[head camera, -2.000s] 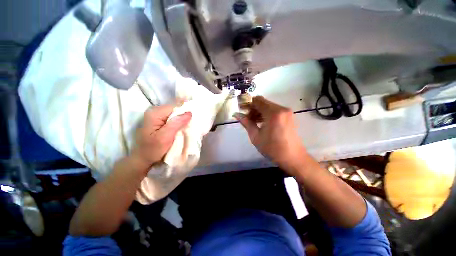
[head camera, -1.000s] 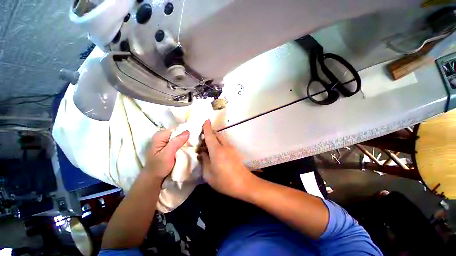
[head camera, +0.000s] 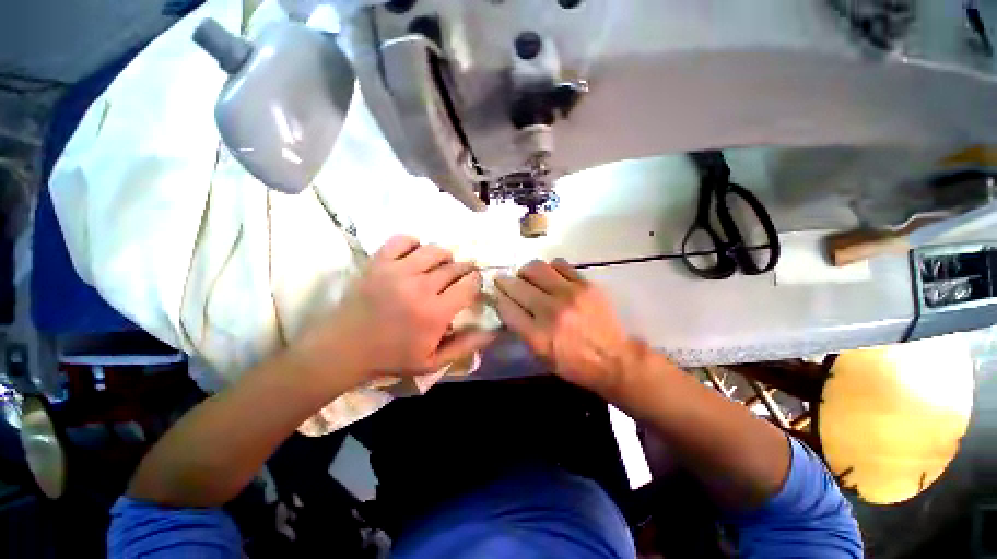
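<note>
The cream fabric (head camera: 142, 207) lies in a large bunched pile left of the needle and hangs over the table's front edge. My left hand (head camera: 413, 306) lies on the fabric near its right edge, fingers bent over it. My right hand (head camera: 569, 328) is close beside it, fingertips on the fabric's edge just in front of the presser foot (head camera: 527, 188). A brassy guide (head camera: 534, 225) sits beside the foot. What lies under the fingertips is mostly hidden.
The sewing machine arm (head camera: 711, 87) spans the top. A grey lamp (head camera: 286, 109) hangs over the fabric. Black scissors (head camera: 730, 229) lie right of the needle, then a wooden-handled tool (head camera: 864, 245) and a small parts tray (head camera: 957, 273). A yellow-topped stool (head camera: 896, 420) stands at lower right.
The camera view has shifted. My left hand has turned from holding up bunched fabric to lying knuckles-up on it. My right hand has moved to the fabric edge by the needle.
</note>
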